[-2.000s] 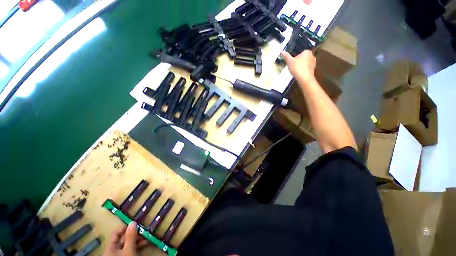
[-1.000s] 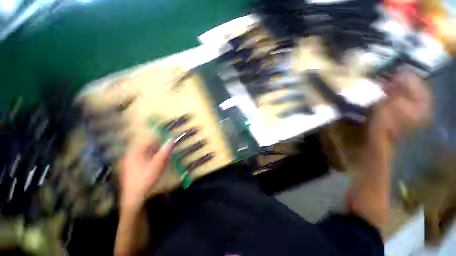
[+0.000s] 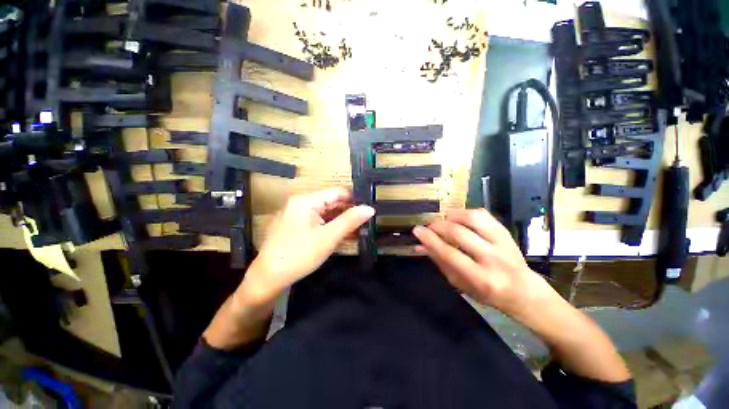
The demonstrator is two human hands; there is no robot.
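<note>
A black comb-shaped housing (image 3: pixel 362 172) with four arms pointing right lies in the middle of the board, at the front. A green circuit board strip (image 3: pixel 369 120) shows along its spine, and dark purplish parts show beside its arms. My left hand (image 3: pixel 312 228) holds the spine near its lower end, with the thumb on top. My right hand (image 3: pixel 472 252) has its fingertips at the tip of the lowest arm; whether they pinch it is unclear.
Comb units (image 3: pixel 228 104) are piled at left. Small black parts (image 3: pixel 452 48) are scattered at the back of the wooden board (image 3: pixel 392 48). At right are a black box with a cable (image 3: pixel 528 176), open housings (image 3: pixel 569 104) and a corded screwdriver (image 3: pixel 675 216).
The view has turned back to the board. My right hand has come from the far right to the middle. A black comb housing now lies over the green strip and dark arms.
</note>
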